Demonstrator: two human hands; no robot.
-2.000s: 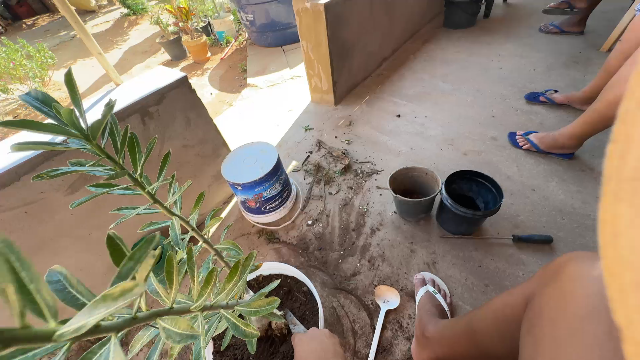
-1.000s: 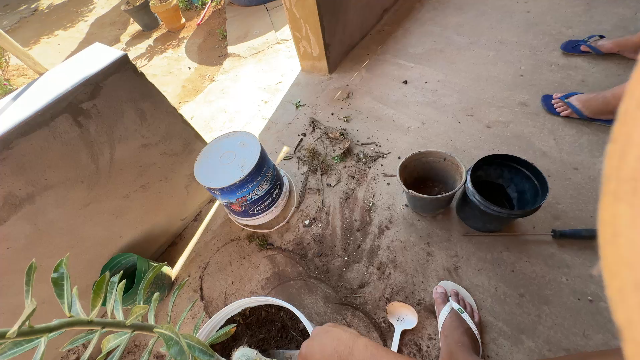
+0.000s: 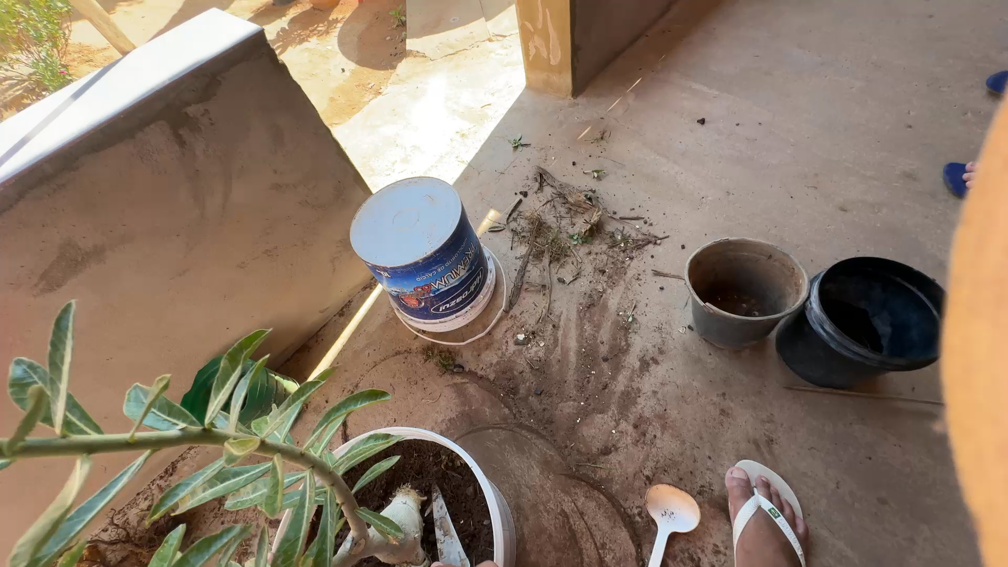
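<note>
A white pot of dark soil stands at the bottom centre, holding a leafy plant with a thick pale swollen stem. A pointed, soil-smeared metal blade rests on the soil just right of that stem. Only the fingertips of my right hand show, at the bottom edge, closed at the blade's lower end; its handle is hidden. My left hand is out of view. To the right of the pot, a white spoon with soil specks lies on the floor.
An upturned blue-and-white bucket stands by a low wall and a pale pole. Roots and debris litter the floor. A grey-brown pot and a black bucket stand right. A sandalled foot is near the spoon.
The view has shifted. My right hand, plainly seen over the pot's rim before, now shows only its fingertips. More of the blade shows beside the stem than one second ago.
</note>
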